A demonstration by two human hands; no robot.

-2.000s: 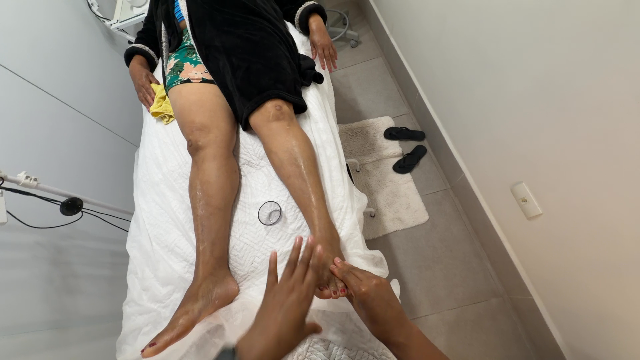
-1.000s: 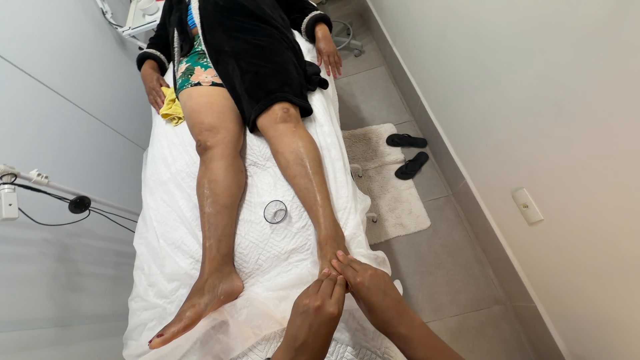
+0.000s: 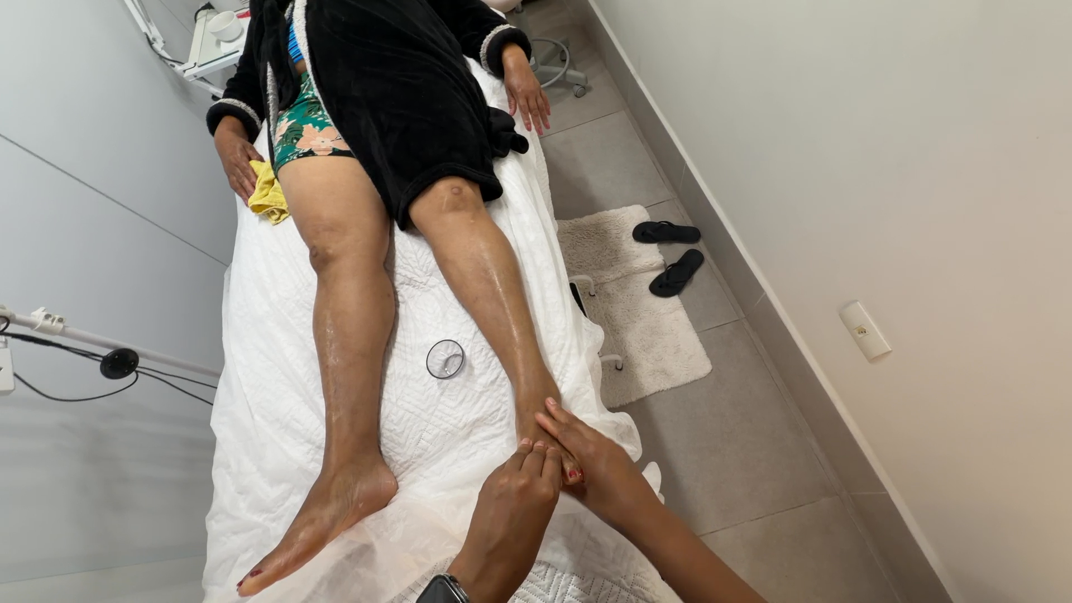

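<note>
A person in a black robe [image 3: 402, 100] and floral shorts lies on a bed with a white quilted cover [image 3: 435, 276]. Both legs are bare and look shiny. My left hand [image 3: 523, 486], with a smartwatch [image 3: 444, 590] at its wrist, has its curled fingers on the foot [image 3: 573, 469] at the right. Against the outer side of that same foot lies my right hand [image 3: 590, 452], its fingers reaching toward the ankle. The foot is largely hidden between the two hands; painted toenails show. The other foot [image 3: 322, 519] rests untouched on the cover. A small clear round cup [image 3: 445, 359] sits between the shins.
Under the person's hand is a yellow cloth [image 3: 268, 194]. Black flip-flops [image 3: 677, 273] lie by a beige shaggy mat [image 3: 653, 352] on the tiled floor, near a wall with an outlet [image 3: 865, 332]. A white trolley [image 3: 213, 46] and a pole with cables [image 3: 120, 363] stand at the left.
Two seconds ago my left hand was raised with its fingers spread beside the foot; it came down onto the foot and its fingers curled. My right hand has stayed at the foot.
</note>
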